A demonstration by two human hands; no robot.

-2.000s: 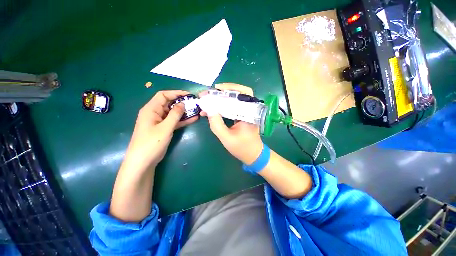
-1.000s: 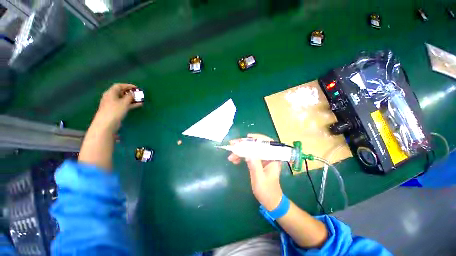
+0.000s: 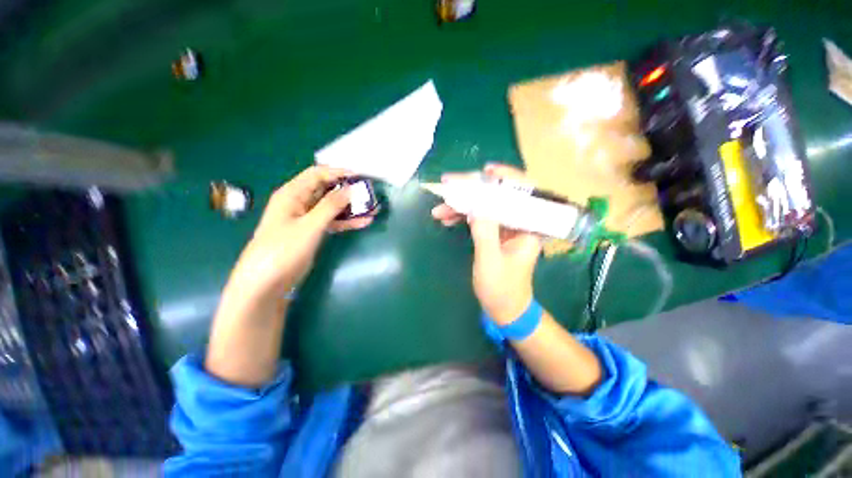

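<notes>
My left hand holds a small black electronic unit with a white part inside, between thumb and fingers, above the green bench. My right hand grips the dispensing syringe, a fat white tube with a green cap at its rear. The needle tip points left toward the unit, with a gap between them. A blue band is on my right wrist. The picture is somewhat blurred.
White paper lies beyond my hands. One unit lies left, others farther back. Cardboard and the controller are on the right. A clear hose trails behind the syringe. A black tray and metal rail are left.
Since one second ago, my left hand has come back from the far left with a unit, close to the syringe. The camera view has shifted; my right hand still holds the syringe.
</notes>
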